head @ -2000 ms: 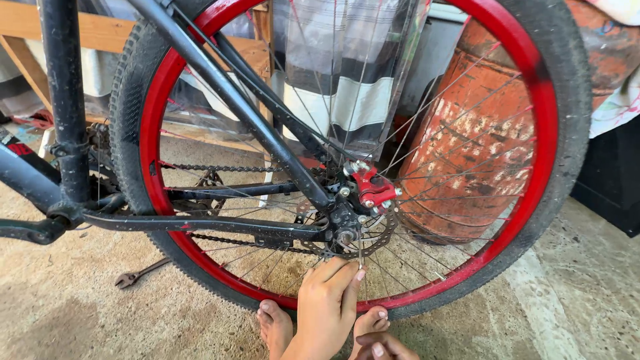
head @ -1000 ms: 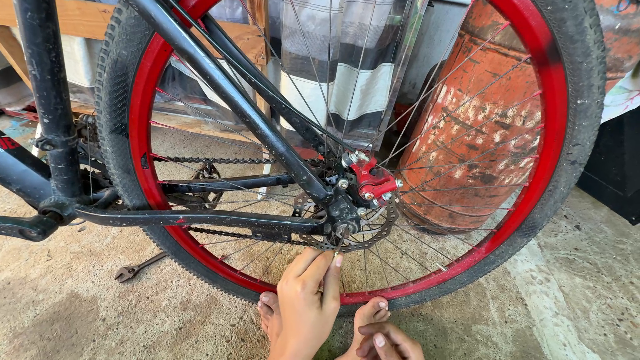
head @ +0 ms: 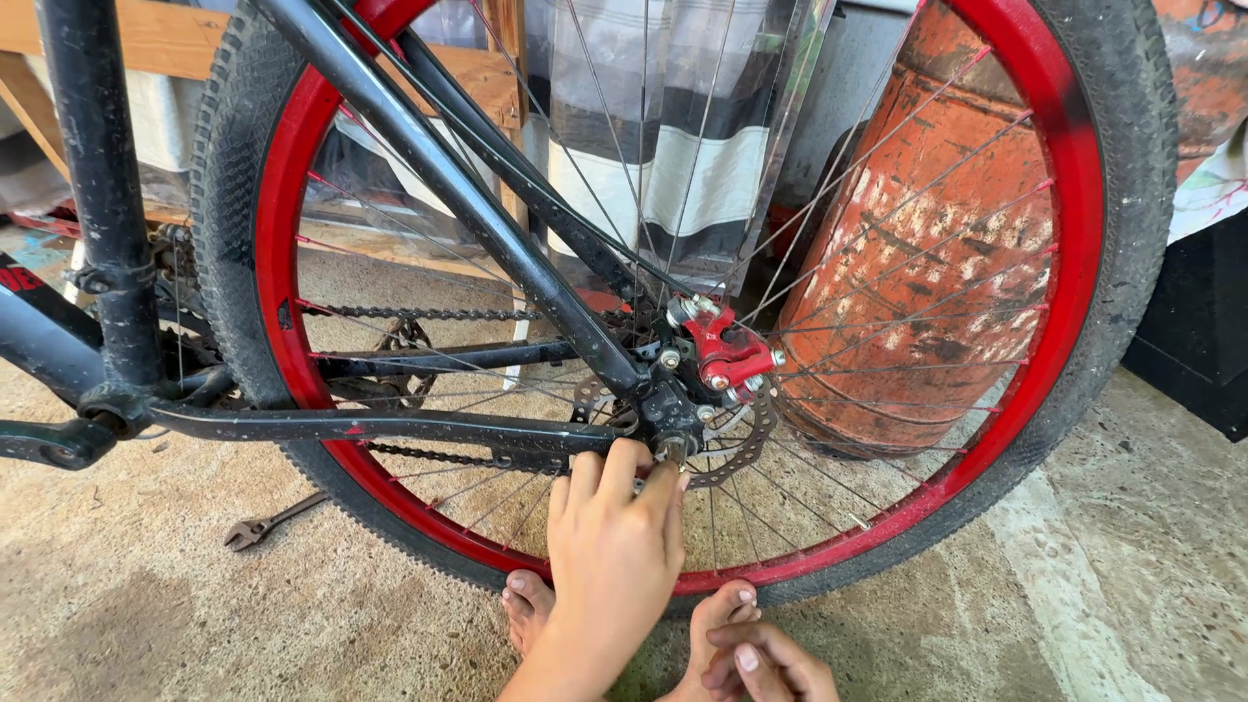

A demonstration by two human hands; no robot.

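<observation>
My left hand (head: 616,546) reaches up to the rear axle end (head: 675,447) of a black bicycle, its fingers bent at the axle; a small metal piece shows at the fingertips, too hidden to name. Just above the axle sits a red disc brake caliper (head: 726,351), with the brake rotor (head: 756,439) behind it. The wheel's red rim (head: 1077,195) and the black chainstay (head: 390,424) lie around the hand. My right hand (head: 770,663) is low at the bottom edge, fingers curled, touching no part of the bicycle; whether it holds something is unclear.
An adjustable wrench (head: 273,522) lies on the concrete floor at the left. My bare feet (head: 721,614) are at the tyre's bottom. Behind the wheel stand a rusty orange drum (head: 907,253), a striped cloth (head: 673,166) and a wooden frame (head: 175,39). A black box (head: 1199,322) is at the right.
My left hand stays at the axle, with its fingers more bent over it than before. The right hand remains low, away from the wheel.
</observation>
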